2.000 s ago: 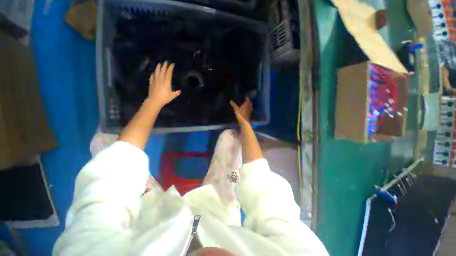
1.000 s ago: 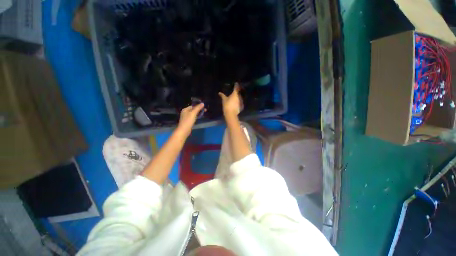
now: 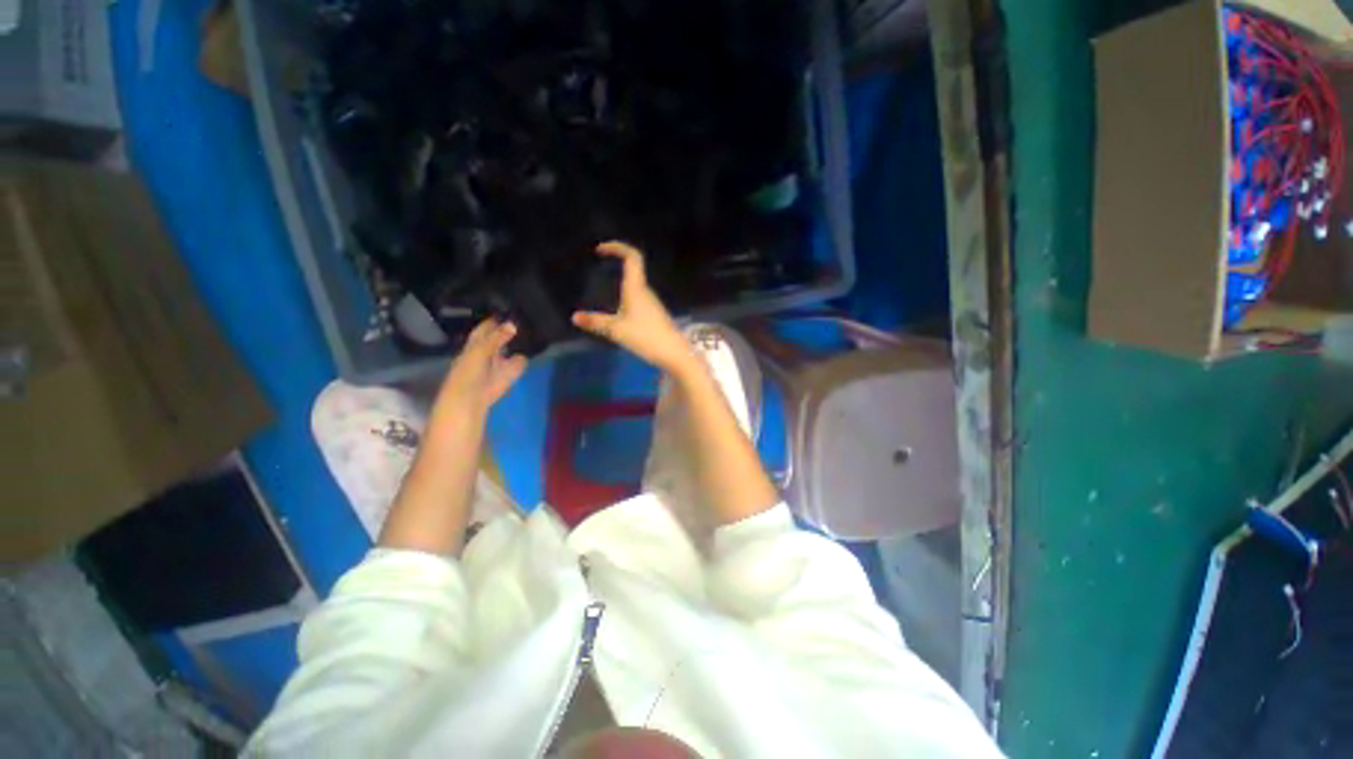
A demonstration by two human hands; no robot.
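Observation:
A large grey crate (image 3: 301, 223) stands on the floor in front of me, heaped with dark parts that look like black housings (image 3: 490, 163). My left hand (image 3: 490, 363) is at the crate's near rim, left of centre, with its fingers bent. My right hand (image 3: 631, 315) is over the near edge, to its right, thumb and fingers curved apart. Dark material lies between and behind both hands. It is too dark to tell whether either hand holds a part.
A green bench (image 3: 1083, 519) runs along the right, bearing an open carton (image 3: 1157, 186) of blue battery cells (image 3: 1254, 178) with red wires and a dark tray (image 3: 1276, 653). A pale stool (image 3: 876, 445) and a red stool (image 3: 571, 460) are near my legs. Cardboard boxes (image 3: 134, 341) stand left.
Over the last second my right hand has moved left and slightly towards me, and my left hand has moved left and down to the near rim. The view has shifted slightly.

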